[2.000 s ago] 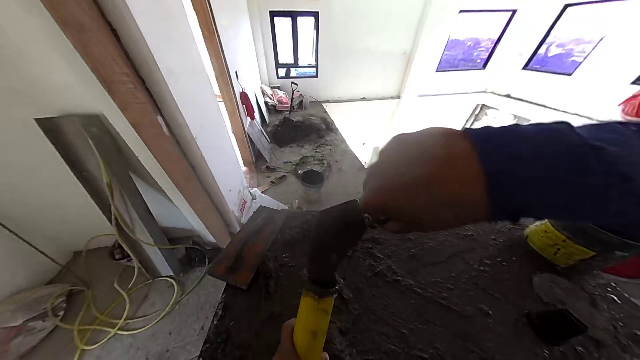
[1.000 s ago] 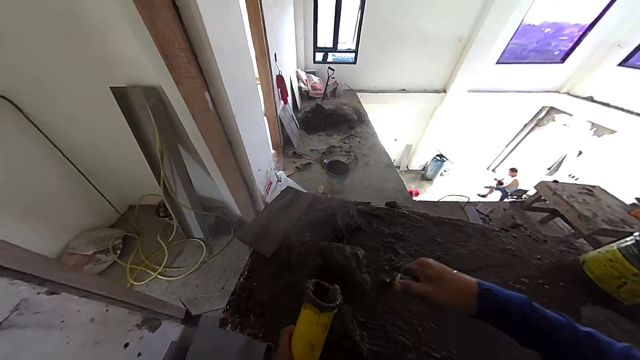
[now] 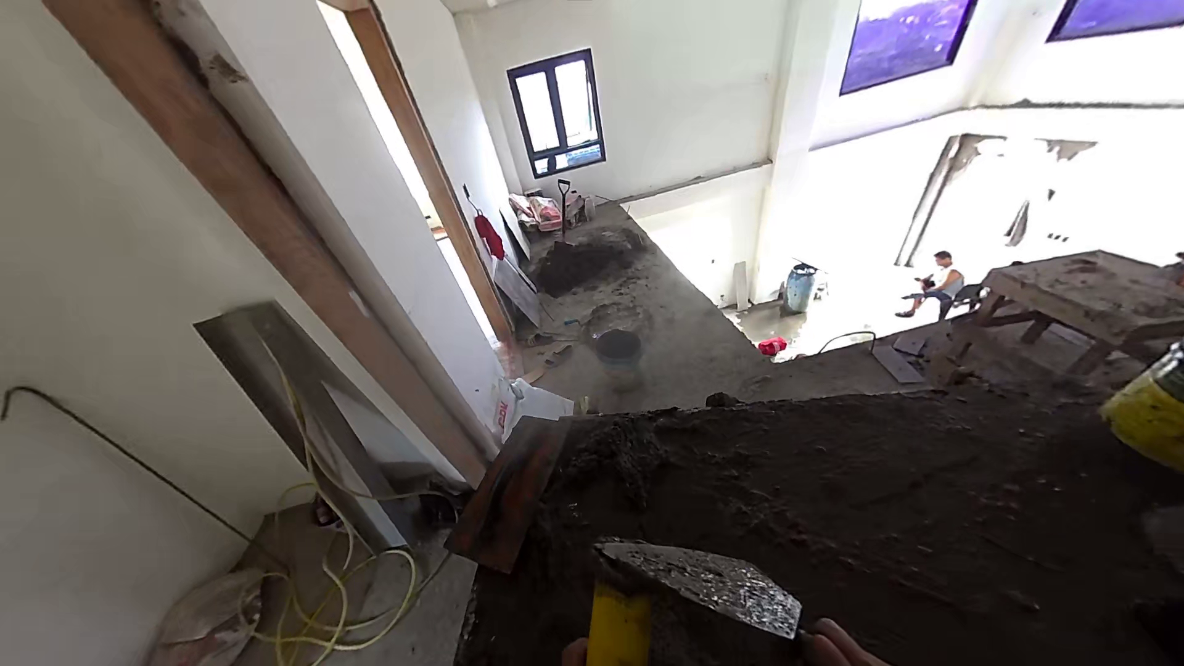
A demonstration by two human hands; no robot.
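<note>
My left hand [image 3: 574, 652] shows only as fingertips at the bottom edge, around a yellow tubular container [image 3: 620, 625] with a dark, mortar-smeared rim. To its right, my right hand [image 3: 840, 645] grips a pointed masonry trowel [image 3: 708, 581]; its wet grey blade lies against the container's rim. Dark wet mortar [image 3: 786, 490] covers the raised surface beneath both hands. A flat brown board [image 3: 511, 493] lies at the left end of that surface.
A yellow bucket [image 3: 1152, 412] stands at the right. Yellow cord [image 3: 342, 592] coils on the floor at left beside a leaning metal sheet [image 3: 296, 416]. Beyond are a black bucket [image 3: 618, 348], a sand pile [image 3: 583, 266], a wooden table [image 3: 1101, 291] and a seated person [image 3: 943, 280] on a lower level.
The trowel has come from the mortar right of the container to its rim. My right hand is lower and closer to my left than a second ago. The view has shifted.
</note>
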